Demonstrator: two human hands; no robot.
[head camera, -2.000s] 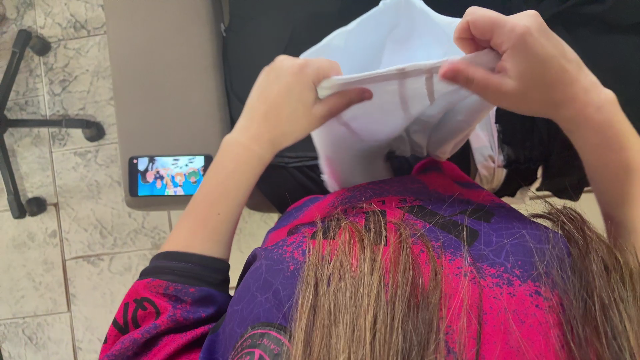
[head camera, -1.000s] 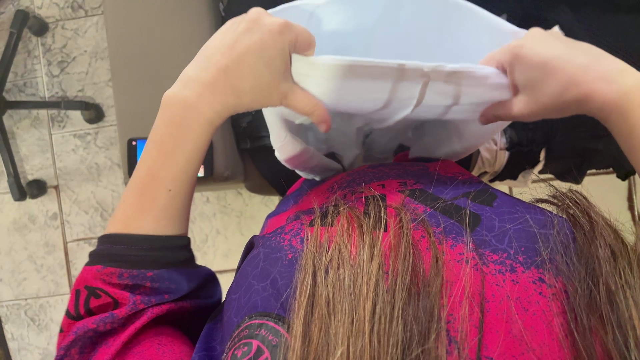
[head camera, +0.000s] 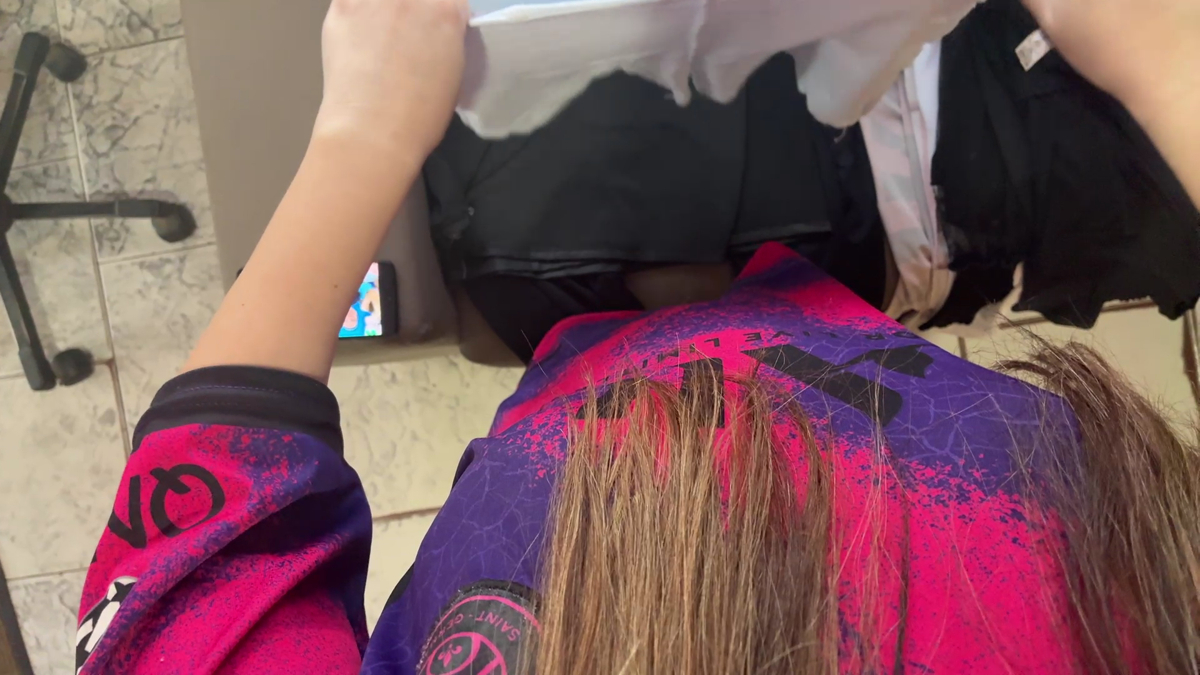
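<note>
A white cloth garment (head camera: 581, 70) is stretched across the top of the head view, its lower edge hanging in loose folds. My left hand (head camera: 398, 66) is closed on its left end; the fingertips are hidden from me. At the upper right corner, my right hand (head camera: 1078, 23) is mostly cut off by the frame, near the garment's right end, so its grip does not show. Black clothing (head camera: 637, 178) lies beneath the white cloth, over the seat.
A phone with a lit screen (head camera: 367, 302) lies on the beige upholstered seat (head camera: 253, 122), partly behind my left forearm. More black cloth (head camera: 1041, 187) and a pale patterned cloth (head camera: 905, 187) lie at right. A wheeled chair base (head camera: 89, 211) stands on the tiled floor.
Both hands have moved away from my body and farther apart, taking the white garment toward the top edge. More of the black clothing shows now.
</note>
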